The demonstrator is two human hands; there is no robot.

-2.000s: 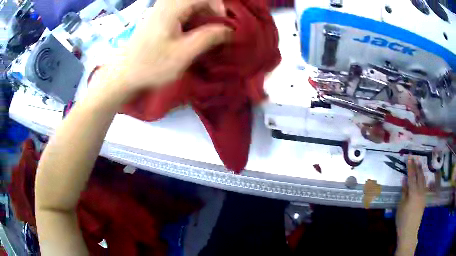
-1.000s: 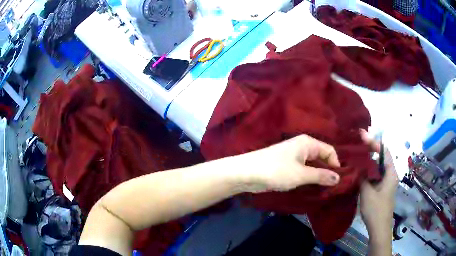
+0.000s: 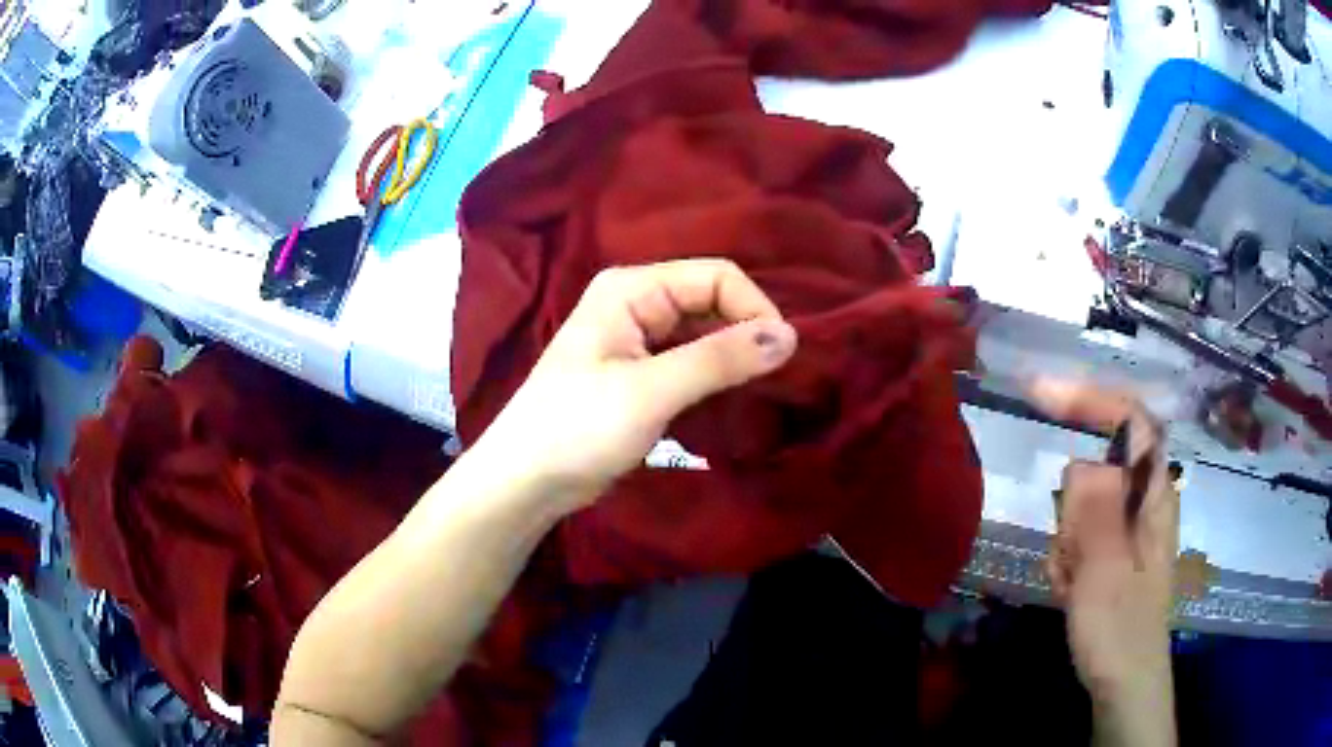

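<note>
A dark red garment (image 3: 730, 190) lies spread over the white table and hangs past its front edge. My left hand (image 3: 679, 343) pinches a fold of the garment between thumb and fingers near the middle of the view. My right hand (image 3: 1110, 489) is to the right, off the cloth and blurred. Its fingers are curled around small dark thread snips (image 3: 1122, 450), of which only a part shows.
The sewing machine (image 3: 1227, 161) stands at the right. Red and yellow handled scissors (image 3: 392, 164), a black rectangle like a phone (image 3: 330, 260) and a pink stick (image 3: 288, 248) lie at the left. More red cloth (image 3: 249, 496) hangs at the lower left.
The view has swung between the machine and the table's left side. My left hand has taken a fold of the garment. My right hand has picked up the snips and moved away from the cloth.
</note>
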